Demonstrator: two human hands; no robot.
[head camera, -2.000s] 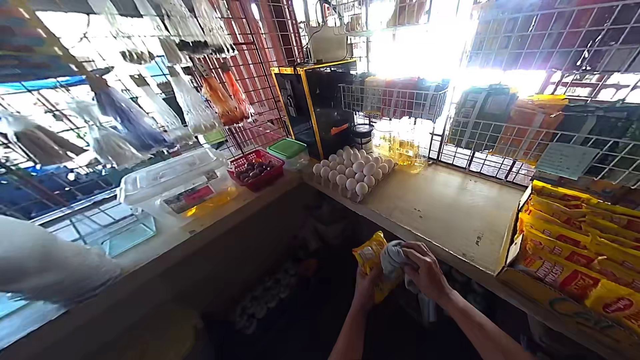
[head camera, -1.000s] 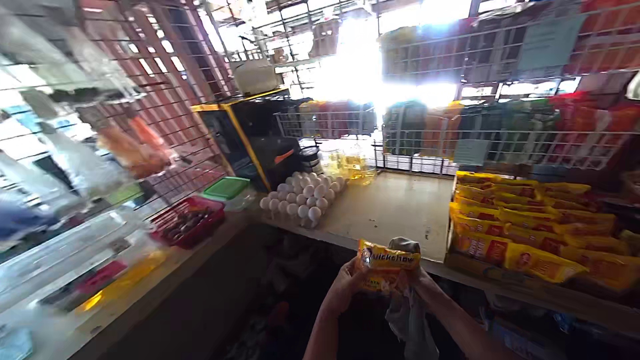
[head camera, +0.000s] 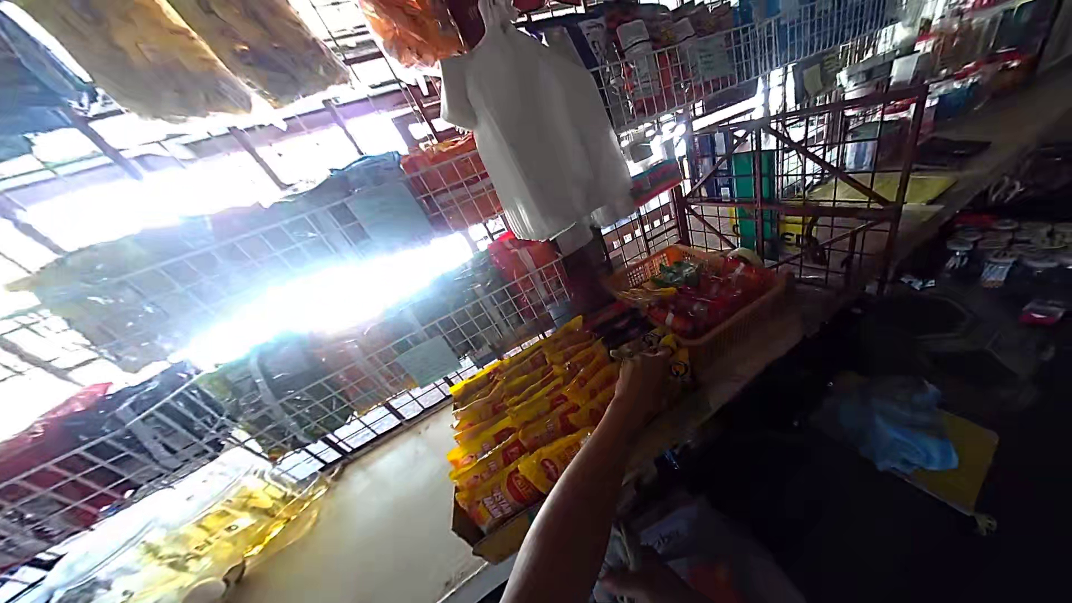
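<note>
My left hand (head camera: 641, 381) is stretched out over the counter at the right end of a box of yellow snack packets (head camera: 536, 419). Its fingers are closed on a yellow and dark packet (head camera: 670, 352), close to an orange plastic basket (head camera: 737, 335) of red packets. Lower down, in shadow by the counter's front edge, my right hand (head camera: 641, 578) grips a greyish cloth (head camera: 620, 544); its fingers are partly hidden.
Wire grid racks (head camera: 335, 410) with bagged goods line the counter's back. White plastic bags (head camera: 536, 134) hang above the snack box. Clear bags of yellow liquid (head camera: 226, 536) stand at lower left. A red metal frame (head camera: 796, 193) rises behind the basket.
The view has swung far to the right. My left hand has moved away from my right, from in front of me out to beside the snack box and basket.
</note>
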